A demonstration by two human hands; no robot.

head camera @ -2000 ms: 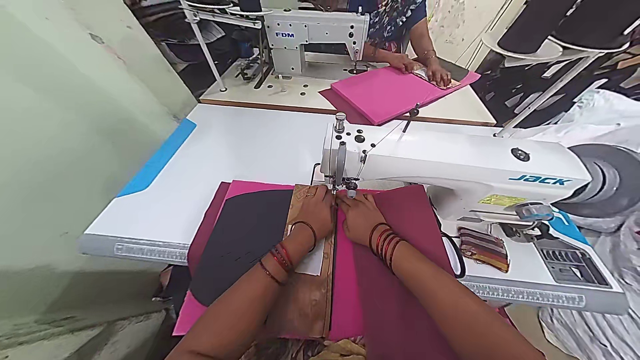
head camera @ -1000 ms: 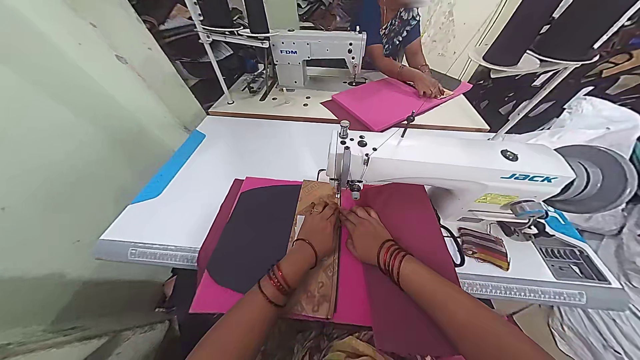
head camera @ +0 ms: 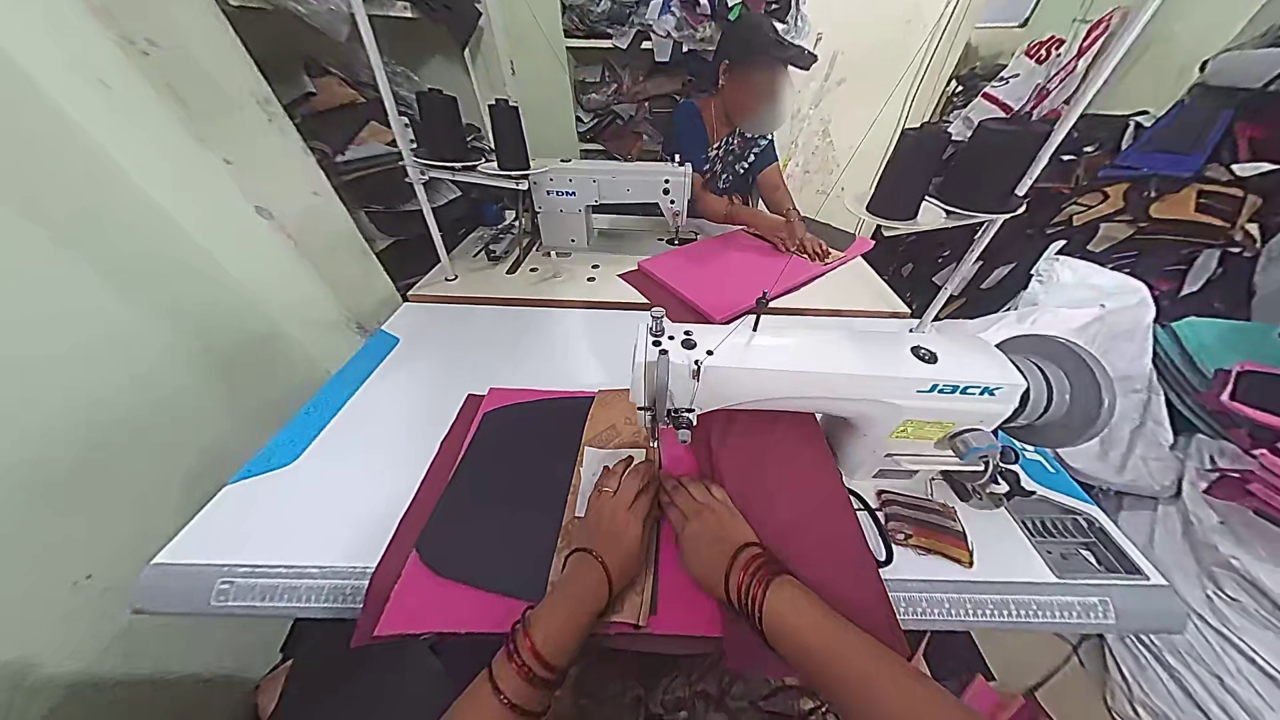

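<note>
Both hands rest on layered pieces just in front of the needle area of a white Jack sewing machine [head camera: 860,370]. My left hand [head camera: 615,515] lies over a brown printed strip [head camera: 612,425] and a small white paper piece [head camera: 592,478], fingers pressed down. Close beside it, my right hand [head camera: 705,515] presses on pink material [head camera: 450,605] at the edge of a maroon sheet [head camera: 790,500]. A dark rounded panel [head camera: 505,490] lies left of the strip. The material right under the fingertips is partly hidden.
Colour swatches [head camera: 925,525] lie on the white machine table [head camera: 480,350] at right. Behind it, a co-worker's hands rest on pink sheets [head camera: 735,270] beside an FDM sewing machine [head camera: 610,190]. Black thread cones [head camera: 910,170] stand on a rack. White sacks [head camera: 1080,300] lie at right.
The brown strip and layers have shifted slightly toward me under the needle area, with my hands still on them. More of the white paper shows beside my left hand. The view has tilted up.
</note>
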